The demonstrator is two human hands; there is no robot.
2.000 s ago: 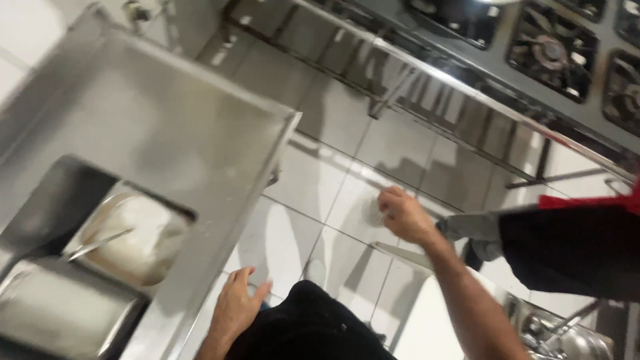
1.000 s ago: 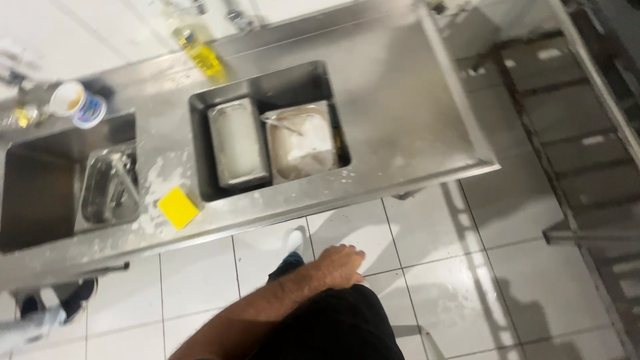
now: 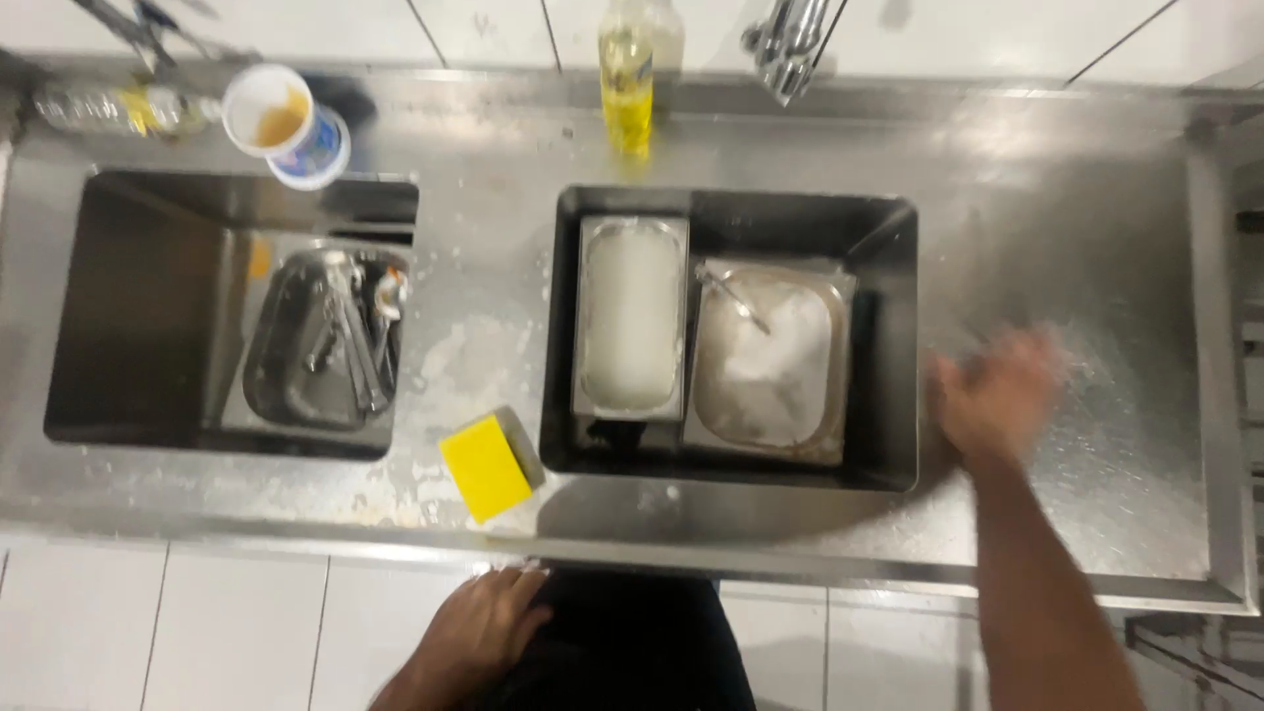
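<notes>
My right hand [image 3: 997,395], blurred, is over the steel drainboard just right of the right sink basin, fingers apart and holding nothing. Beside my dark clothing, below the counter's front edge, my left hand [image 3: 484,617] hangs with nothing seen in it. A narrow steel pan of cloudy liquid [image 3: 632,316] and a wider steel pan with suds [image 3: 770,365] sit side by side in the right basin; a metal utensil [image 3: 733,299] leans in the wider one. Between the two basins lies a yellow sponge [image 3: 486,468].
The left basin [image 3: 148,316] holds a steel pan [image 3: 286,400] with metal utensils [image 3: 351,336]. Behind it are a white plastic tub [image 3: 267,109] and a clear bottle lying down [image 3: 118,109]. A bottle of yellow liquid [image 3: 627,99] stands near the faucet [image 3: 787,44] at the back.
The view has turned from the stove and floor to face the sink. My right hand has come over the drainboard.
</notes>
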